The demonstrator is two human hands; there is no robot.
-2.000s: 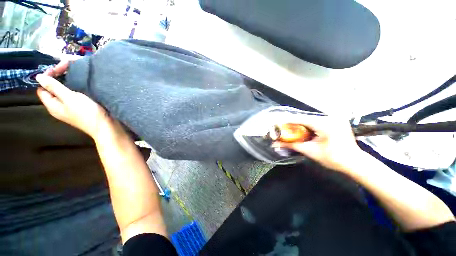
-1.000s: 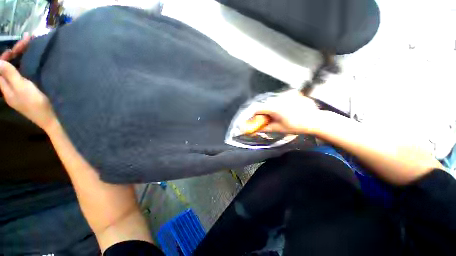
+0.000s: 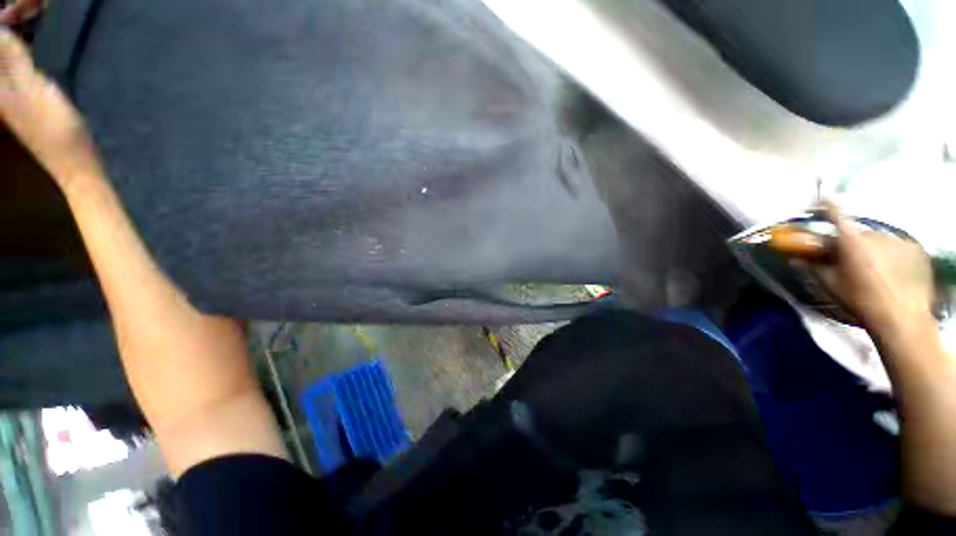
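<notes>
A dark grey garment (image 3: 346, 168) is spread wide across the left and middle, its lower edge hanging over the floor. My left hand (image 3: 31, 99) is at the garment's far left end, at the picture's edge, with its fingers at the cloth and partly cut off. My right hand (image 3: 875, 267) grips the orange handle of the steam iron (image 3: 770, 249) at the right, off the garment, over the right end of the white table (image 3: 650, 79). The iron is slightly blurred.
A dark rounded padded form (image 3: 828, 58) is at the upper right. A blue plastic basket (image 3: 362, 410) stands on the floor (image 3: 430, 366) below the garment. Blue cloth (image 3: 818, 419) hangs at the lower right. Dark cloth is at the far left.
The iron has moved right, from the garment's right part to the table's right end. My left hand and the garment's left end have shifted toward the upper left of the picture.
</notes>
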